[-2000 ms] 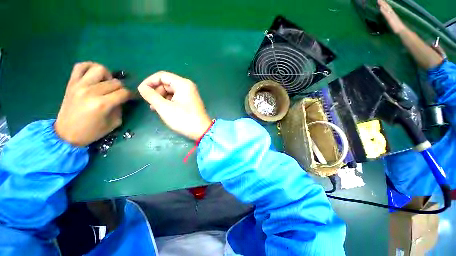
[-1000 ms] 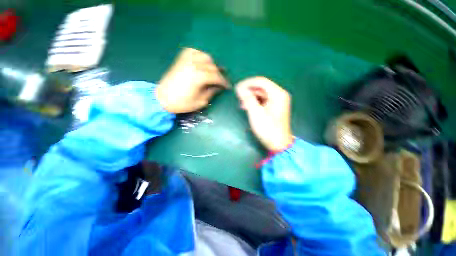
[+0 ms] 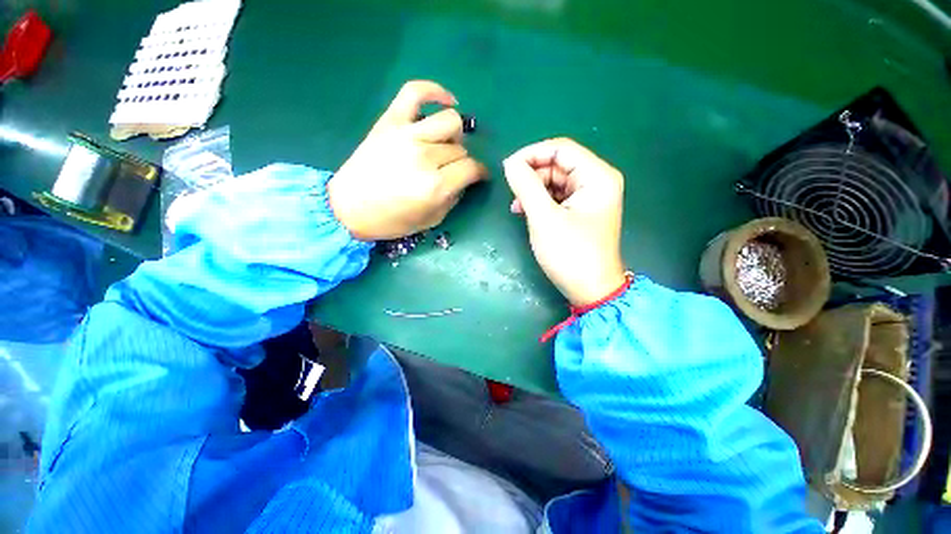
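My left hand point(image 3: 410, 172) is above the bench with fingers curled. A small dark piece point(image 3: 468, 124) shows just beyond its fingers; I cannot tell if it is held or lies on the bench. My right hand point(image 3: 571, 209) is to its right, thumb and index fingertips pinched together; anything between them is too small to see. The hands are close but apart. A small pile of dark and silver components point(image 3: 401, 246) lies partly hidden under my left wrist. A thin pale wire piece point(image 3: 422, 313) lies near the bench edge.
On the left are a white foam tray point(image 3: 172, 68), a solder reel in a stand point(image 3: 94, 179), a clear zip bag point(image 3: 198, 156) and a red object point(image 3: 25, 46). On the right are a fume fan point(image 3: 845, 198), a brown tub of silvery bits point(image 3: 761, 273) and an open cardboard box point(image 3: 874, 402).
The view has swung left, bringing in the foam tray and reel; the soldering station has mostly left the picture. The hands stay close together, the left one's fingers now spread slightly more.
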